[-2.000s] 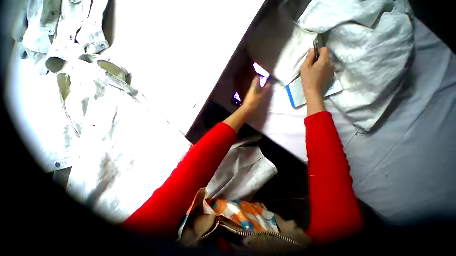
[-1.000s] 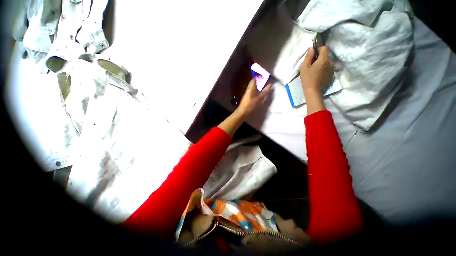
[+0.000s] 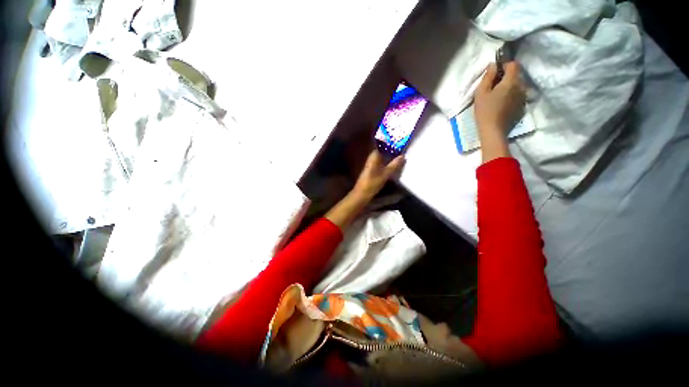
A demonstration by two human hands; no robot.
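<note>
A smartphone [image 3: 402,119] with a bright pink and blue screen lies between the white worktable and the cloth-covered surface. My left hand [image 3: 375,175] is at its lower end, fingers at the edge; whether it grips the phone is hard to tell. My right hand [image 3: 499,106] is closed around dark thread snips [image 3: 499,59], their tips poking out above the fingers. It rests over a pale booklet with a blue edge [image 3: 466,131], beside crumpled pale cloth. A pale jacket [image 3: 162,181] is spread on the worktable at the left, untouched by my hands.
The white worktable [image 3: 302,68] has a slanting edge left of the phone. Crumpled pale garments [image 3: 578,91] lie on the grey cloth-covered surface [image 3: 612,249] at the right. Pale fabric [image 3: 381,253] hangs near my lap, above an orange-patterned cloth [image 3: 363,314].
My left hand has moved down to the phone's lower end, so the whole screen now shows. My right hand keeps its hold on the snips. The view has shifted slightly.
</note>
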